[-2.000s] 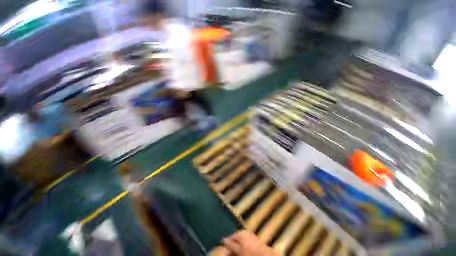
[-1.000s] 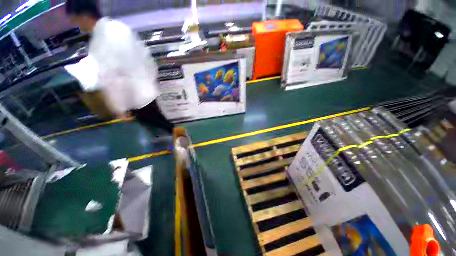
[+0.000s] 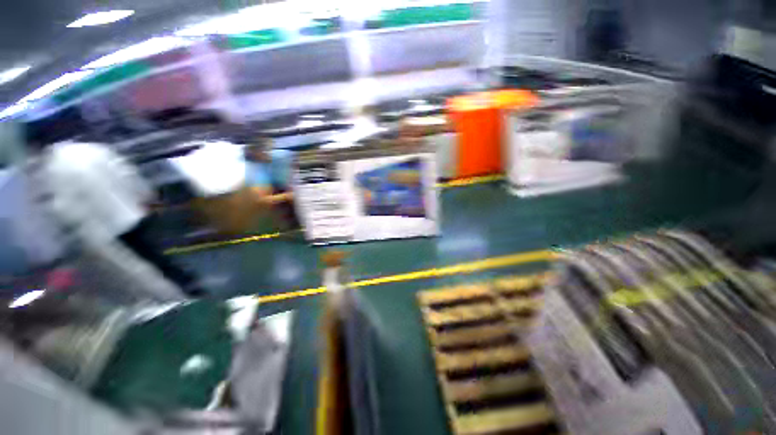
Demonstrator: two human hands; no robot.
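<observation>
The view is blurred and neither of my hands shows. Nearest in front stands a thin upright carton point(image 3: 362, 365), seen on edge, with an orange-brown strip point(image 3: 330, 374) along its left side. To its right a pale wooden pallet point(image 3: 485, 391) with open slats lies on the green floor. Stacked cartons point(image 3: 681, 306) stand at the right, their narrow edges in a row under a yellow strapping band point(image 3: 672, 287). The stack's white face point(image 3: 587, 374) is turned towards the pallet.
A TV carton point(image 3: 328, 208) with a blue picture stands beyond the yellow floor line point(image 3: 451, 270). An orange cabinet point(image 3: 478, 140) and another carton point(image 3: 532, 157) are right of it. A person in white point(image 3: 89, 191) is at the left. A white-edged frame or rack point(image 3: 255, 365) stands lower left.
The view has tilted up and shifted, so the pallet and cartons sit lower. The person in white has moved further left. The orange object on the stack is out of view.
</observation>
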